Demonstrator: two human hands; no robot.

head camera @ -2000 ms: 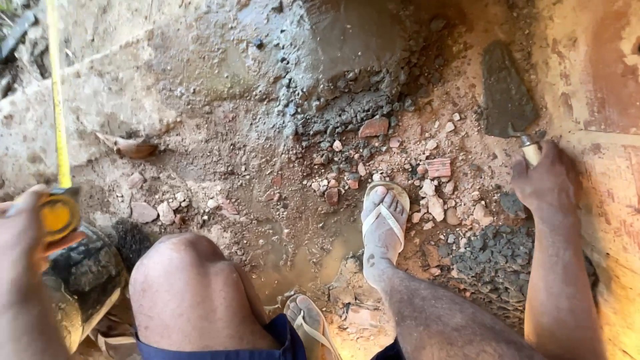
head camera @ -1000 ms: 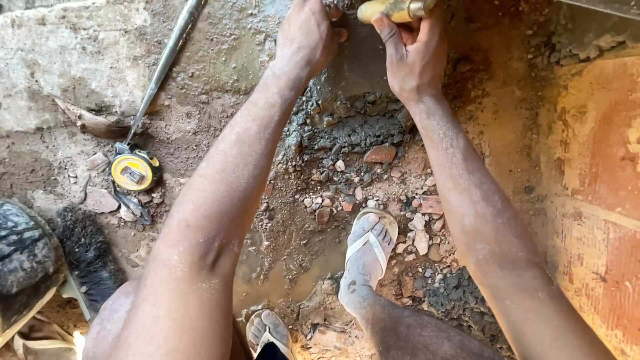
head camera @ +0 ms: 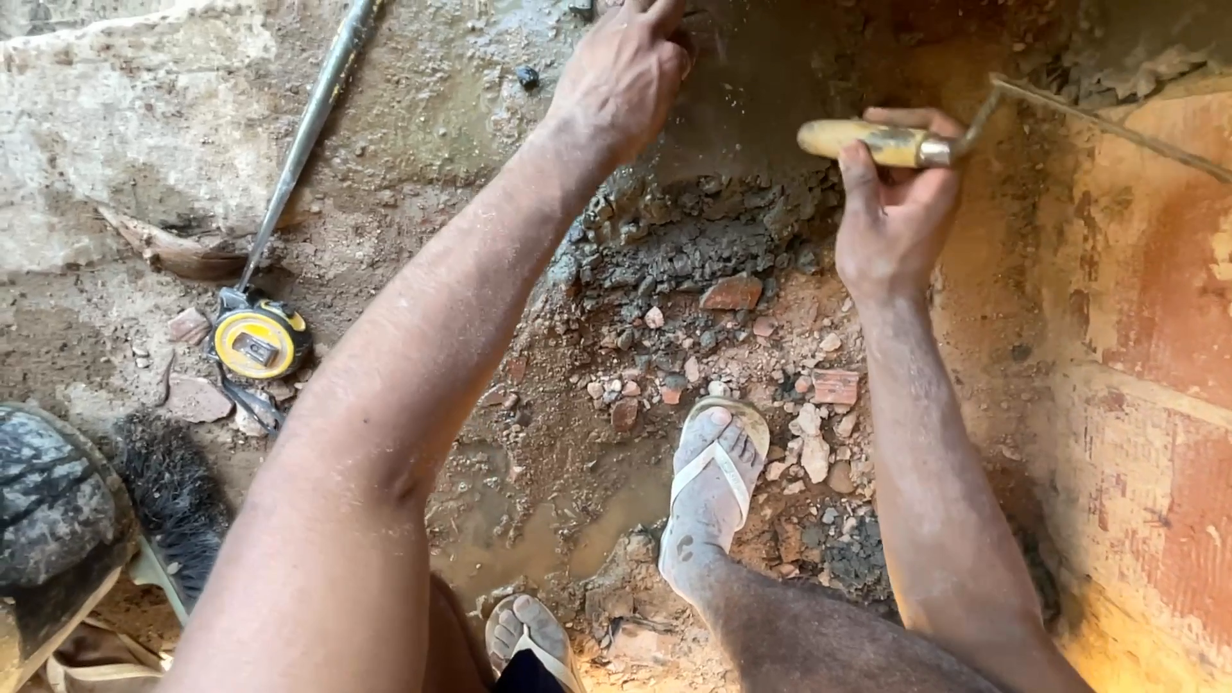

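My right hand (head camera: 900, 207) grips the wooden handle of a masonry trowel (head camera: 866, 144); its metal shank bends up and the blade, seen edge-on, points right toward the brick wall. My left hand (head camera: 626, 82) reaches down at the top centre, over the wet grey mortar (head camera: 741, 125); its fingertips are cut off by the frame edge, so whether it holds something does not show. A yellow and black tape measure (head camera: 255, 345) lies on the ground at left with its blade (head camera: 308, 135) drawn out toward the top.
A brick wall (head camera: 1165, 327) stands at right. Broken brick pieces (head camera: 731, 293) and pebbles lie around my sandalled foot (head camera: 712, 472). A muddy puddle (head camera: 520, 539) is beside it. At lower left are a black brush (head camera: 173, 496) and a dark rounded object (head camera: 53, 500).
The trowel, lying by the wall at first, is in my right hand and has swung right since one second ago. My left hand has let go of the tape measure, which now lies on the ground.
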